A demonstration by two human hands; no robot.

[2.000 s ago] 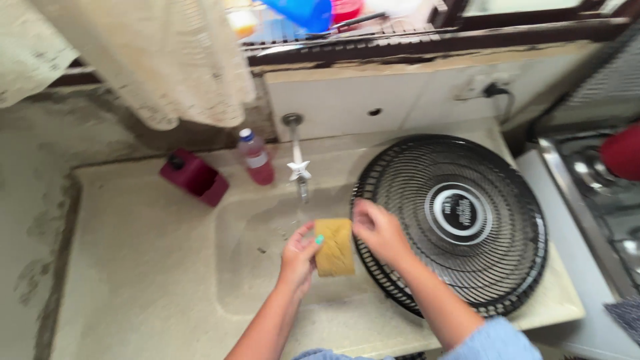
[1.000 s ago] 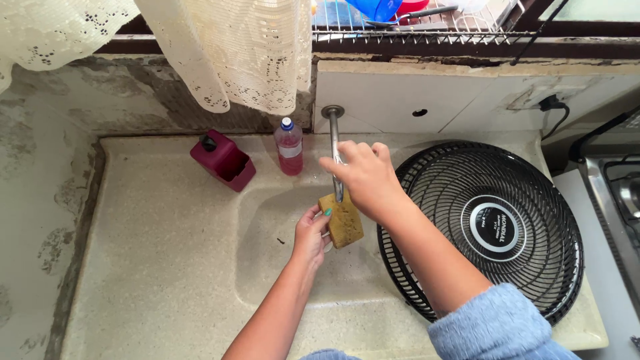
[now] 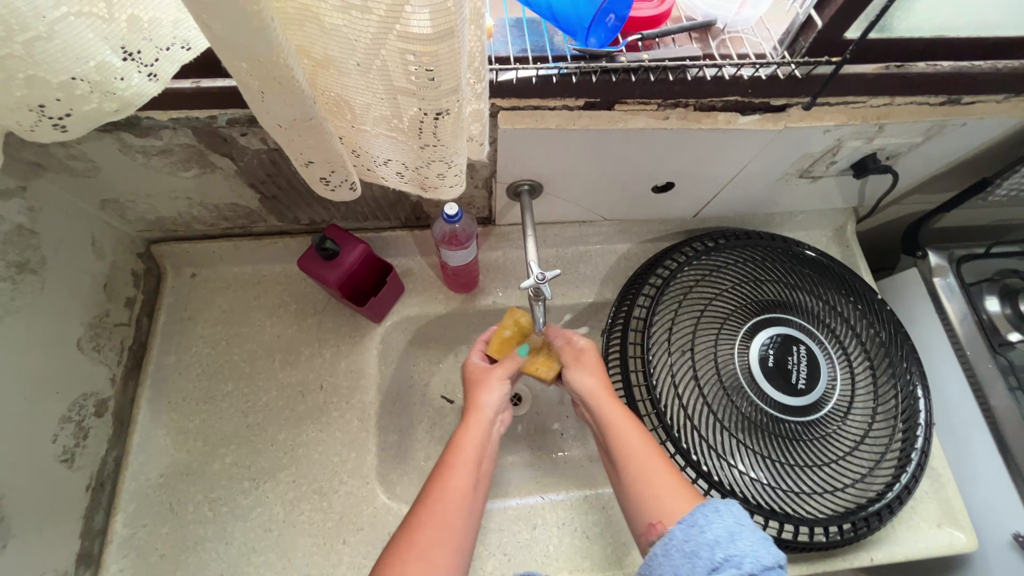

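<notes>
A yellow sponge (image 3: 542, 362) is gripped between my left hand (image 3: 490, 376) and my right hand (image 3: 580, 364), bent under the spout of the metal faucet (image 3: 530, 232). Water splashes beside it. Both hands are over the sink basin (image 3: 424, 448), above the drain (image 3: 518, 398). To the right of my right hand lies a black Mondial fan grille (image 3: 688, 400), flat on the counter and partly over the basin's edge. Behind the basin stands a clear bottle of pink liquid (image 3: 458, 256) with a blue and white cap.
A maroon sink caddy (image 3: 352, 272) sits on the stone counter (image 3: 240, 400) at back left. A lace curtain (image 3: 400, 96) hangs above. On the sill, a wire dish rack (image 3: 720, 68) holds a blue cup and utensils. A stove (image 3: 992, 296) is at the right, near a plugged-in cord (image 3: 872, 166).
My right hand has come down from the faucet and now grips the sponge. The sponge has gone from flat to bent under the spout, where water now splashes.
</notes>
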